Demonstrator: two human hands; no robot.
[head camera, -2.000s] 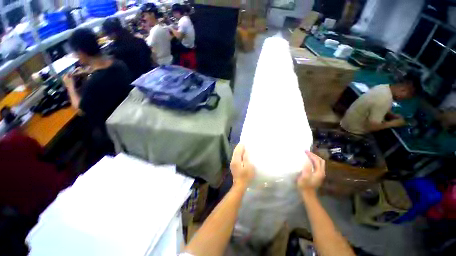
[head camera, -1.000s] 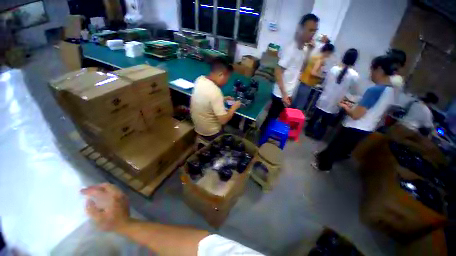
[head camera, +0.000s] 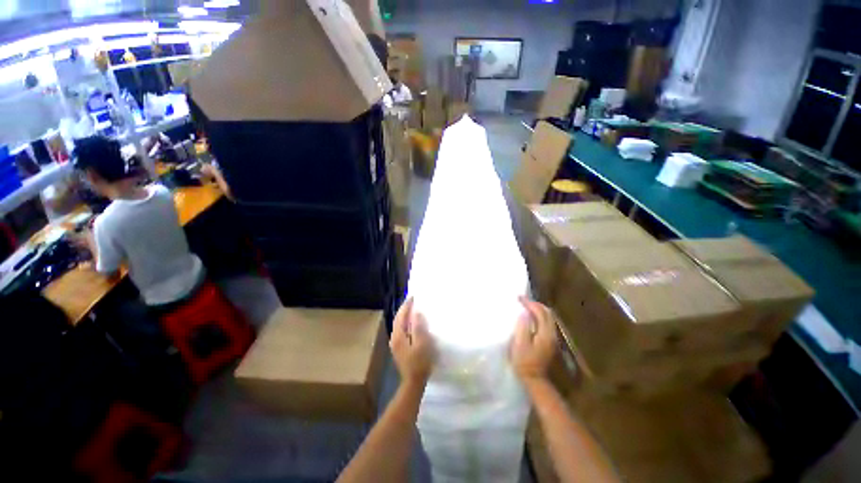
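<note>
A long white plastic-wrapped bundle (head camera: 469, 245) points away from me down the middle of the view. Its upper part is glaring white; the lower part near me shows glossy, wrinkled wrap. My left hand (head camera: 413, 341) grips its left side and my right hand (head camera: 534, 340) grips its right side, at about the same height. The fingertips are partly lost against the glare. Both forearms come up from the bottom edge.
Taped cartons (head camera: 651, 283) are stacked close on the right, beside a green worktable (head camera: 651, 198). On the left are stacked black crates (head camera: 307, 208), a carton (head camera: 312, 354), red stools (head camera: 208, 330) and a seated person (head camera: 146, 236). A narrow aisle runs ahead.
The view has swung back from the right side of the floor to straight ahead. The carton stack is now close on my right, and both hands show on the bundle again.
</note>
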